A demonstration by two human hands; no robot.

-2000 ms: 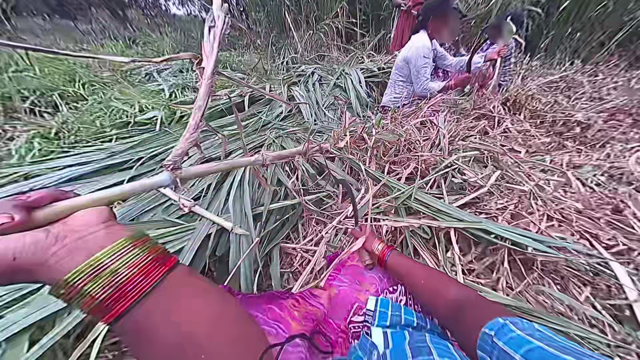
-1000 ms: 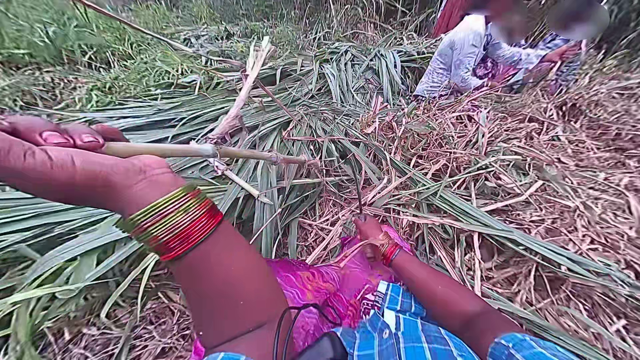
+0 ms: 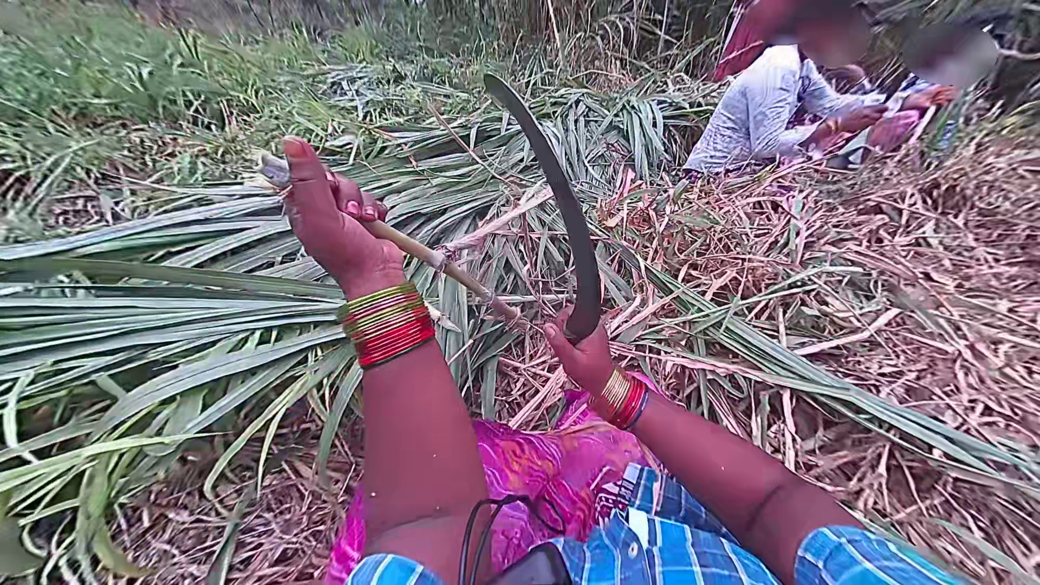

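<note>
My left hand (image 3: 337,223), with green and red bangles at the wrist, is raised at left centre and wraps around a pale jointed cane stalk (image 3: 422,253). The stalk slopes down to the right, and its lower end lies near my right hand (image 3: 583,353). That hand is closed on the base of a sickle, whose handle is hidden in the fingers. The dark curved sickle blade (image 3: 569,203) points up and leans left at its tip, with the stalk to its left.
Long green leaves (image 3: 203,325) lie across the left and middle ground. Dry straw and leaf litter (image 3: 853,301) cover the right. A person in a light shirt (image 3: 760,114) sits at the back right beside other people. Pink patterned cloth (image 3: 561,479) covers my lap.
The sickle in my right hand has turned and now shows its whole curved blade. My left hand has moved right, and the stalk in it now slopes down to the right.
</note>
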